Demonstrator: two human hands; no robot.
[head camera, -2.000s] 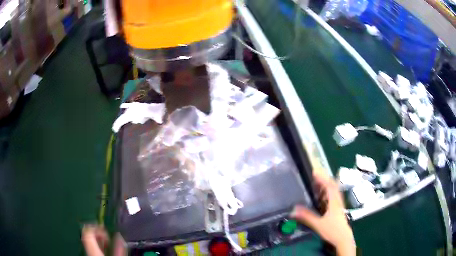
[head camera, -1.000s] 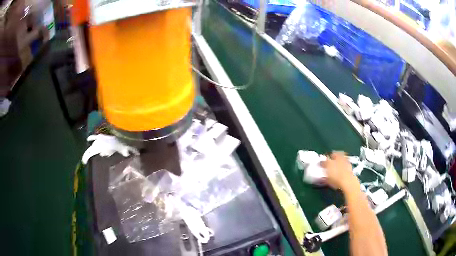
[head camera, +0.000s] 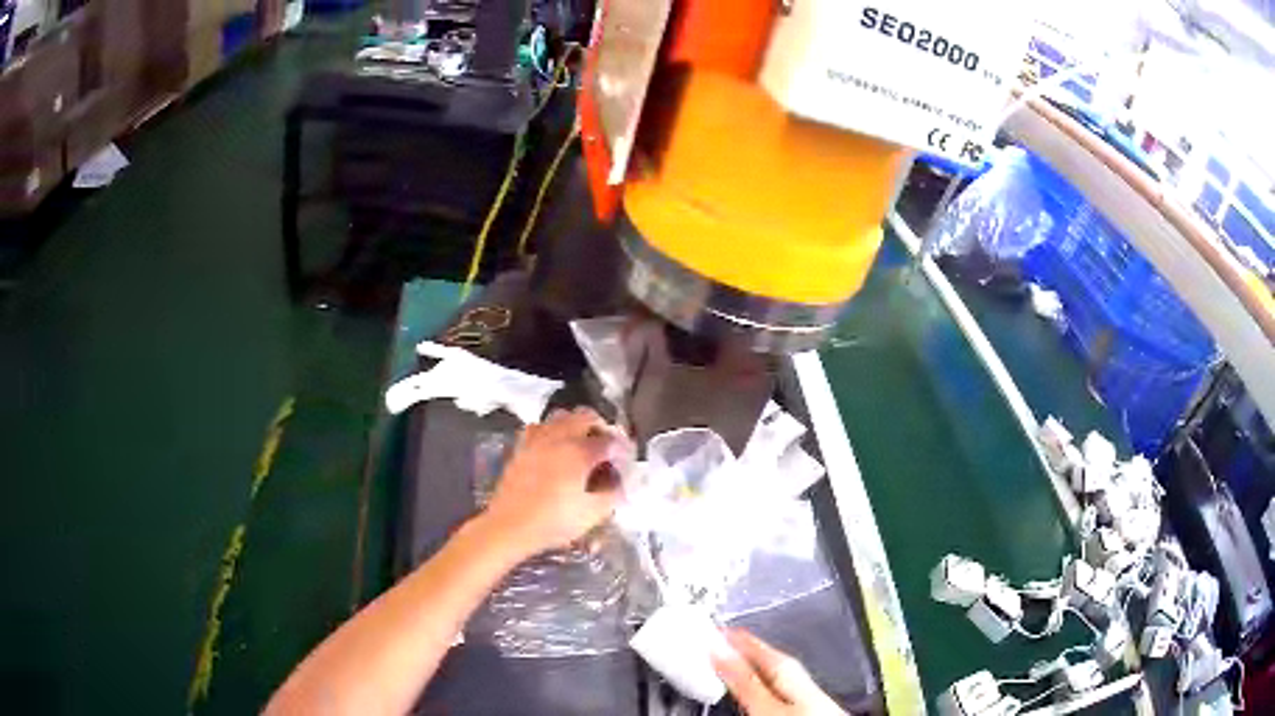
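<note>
My left hand is over the film at the fixture below the horn, its fingers curled; what they hold is hidden. My right hand is at the bottom edge, partly cut off, and grips a white power adapter. Crinkled clear plastic film lies over the black machine base. The dull horn points down above the film, under the orange welder head.
A limp white glove lies left of the horn. On the green conveyor belt to the right, several white adapters with cords are piled. A blue crate stands beyond. A dark frame stands at the upper left.
My right hand has come back from the belt to the base with an adapter. My left hand has come into view over the film. The camera view has shifted, showing the welder head further right.
</note>
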